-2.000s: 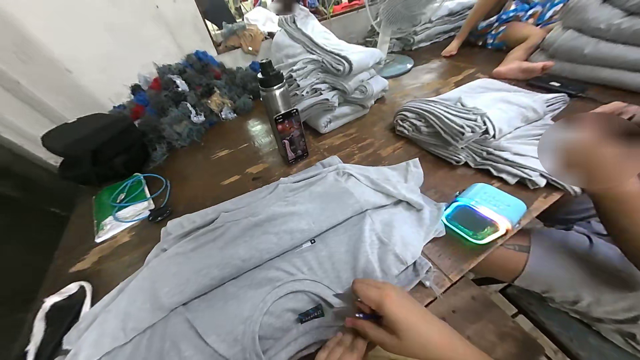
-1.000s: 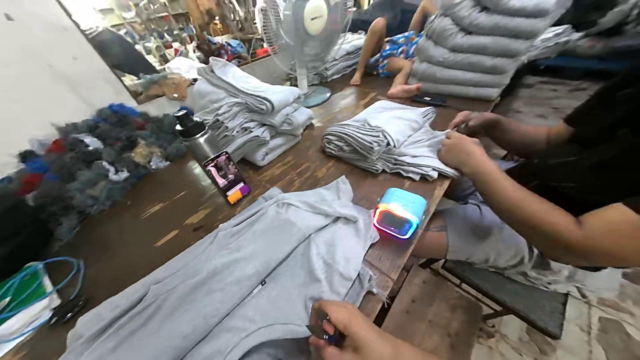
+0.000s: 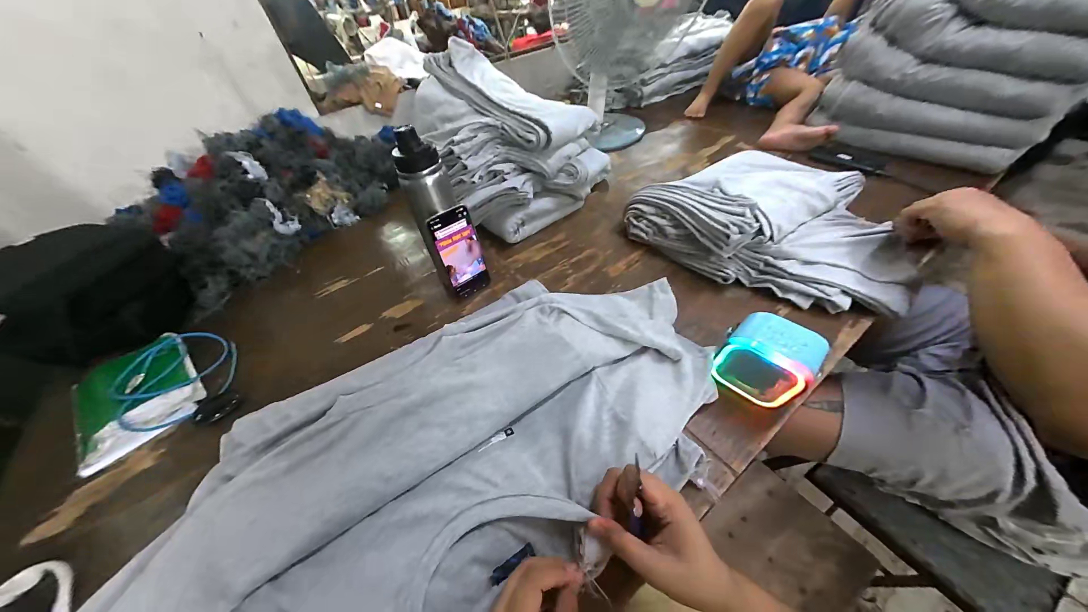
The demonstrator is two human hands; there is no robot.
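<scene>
A grey T-shirt (image 3: 442, 442) lies spread over the wooden table, its neckline toward me and a dark neck label (image 3: 512, 564) inside the collar. My right hand (image 3: 659, 535) pinches the collar's edge and also holds small thread snippers (image 3: 634, 501), blades pointing up. Close beside it, at the bottom edge, my left hand (image 3: 541, 586) has its fingertips closed on fabric or loose threads at the neckline; part of that hand is cut off by the frame.
A lit blue speaker (image 3: 769, 357) stands by the table's right edge. Behind the shirt a phone (image 3: 459, 251) leans on a metal bottle (image 3: 422, 183). Folded grey garments (image 3: 748, 221) lie near a co-worker's hand (image 3: 960, 217). Fabric scraps (image 3: 255, 204) are heaped at the left.
My left hand, out of view a second ago, is back in the frame at the neckline. My right hand now grips the collar beside it. The view has swung right and partly back.
</scene>
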